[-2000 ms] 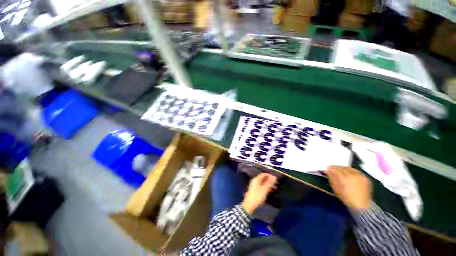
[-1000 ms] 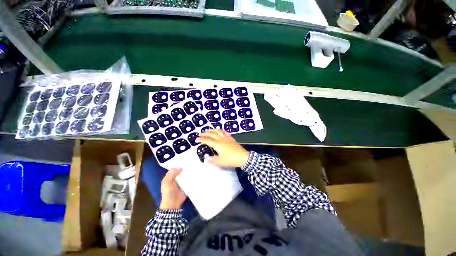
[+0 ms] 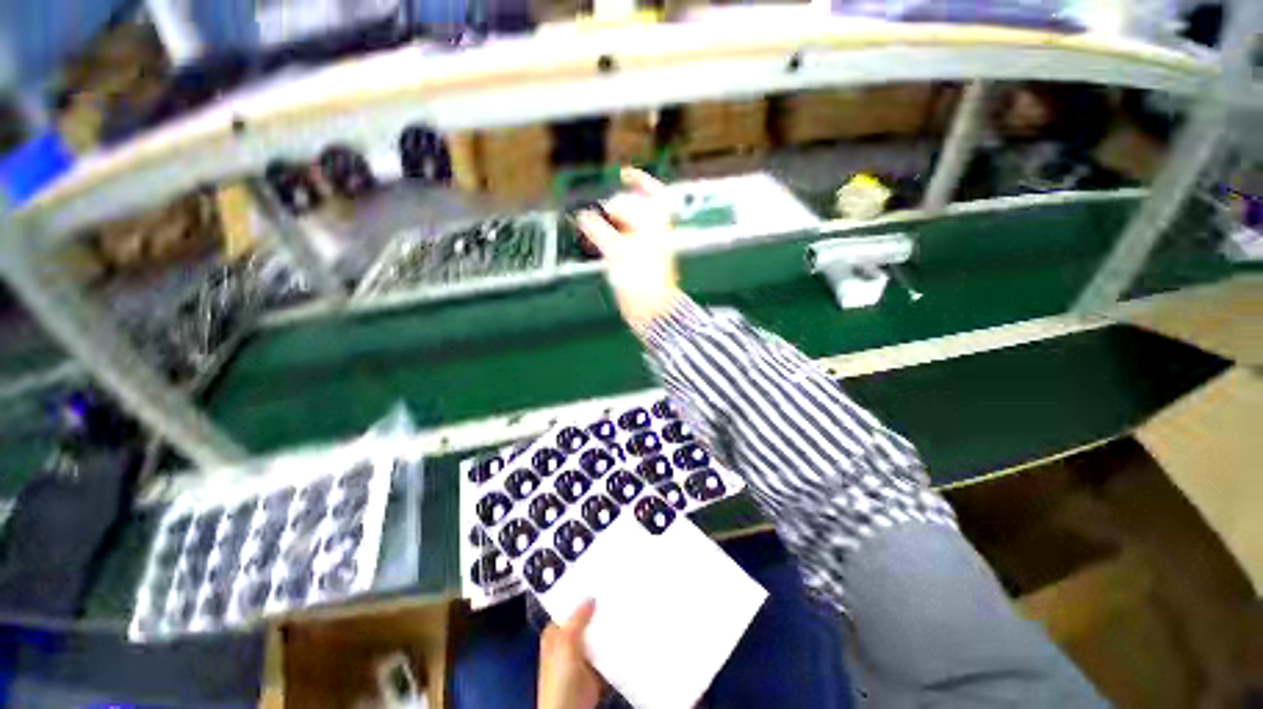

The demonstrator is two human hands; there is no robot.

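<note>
My left hand [image 3: 568,662] is at the bottom and grips the lower left edge of a white sticker sheet [image 3: 662,609]. Rows of black stickers with round holes fill the sheet's upper part; its lower part is blank. It lies tilted over a second sticker sheet [image 3: 713,481] on the bench edge. My right hand [image 3: 640,256] is raised in front of the belt, below the shelf. A dark patch shows by its fingertips; I cannot tell whether it is a held sticker or background. My right sleeve hides part of the bench.
A bagged sticker sheet [image 3: 263,540] lies at left. A white camera housing [image 3: 859,263] stands on the green belt [image 3: 457,363]. Black faceplates [image 3: 344,169] hang under the pale shelf [image 3: 457,118]. Trays are across the belt. A carton [image 3: 312,658] is below left; brown cardboard [image 3: 1191,457] is at right.
My right hand has left the top sticker sheet and risen forward over the belt. My left hand still holds that sheet. The view has tilted up, bringing the shelf into sight.
</note>
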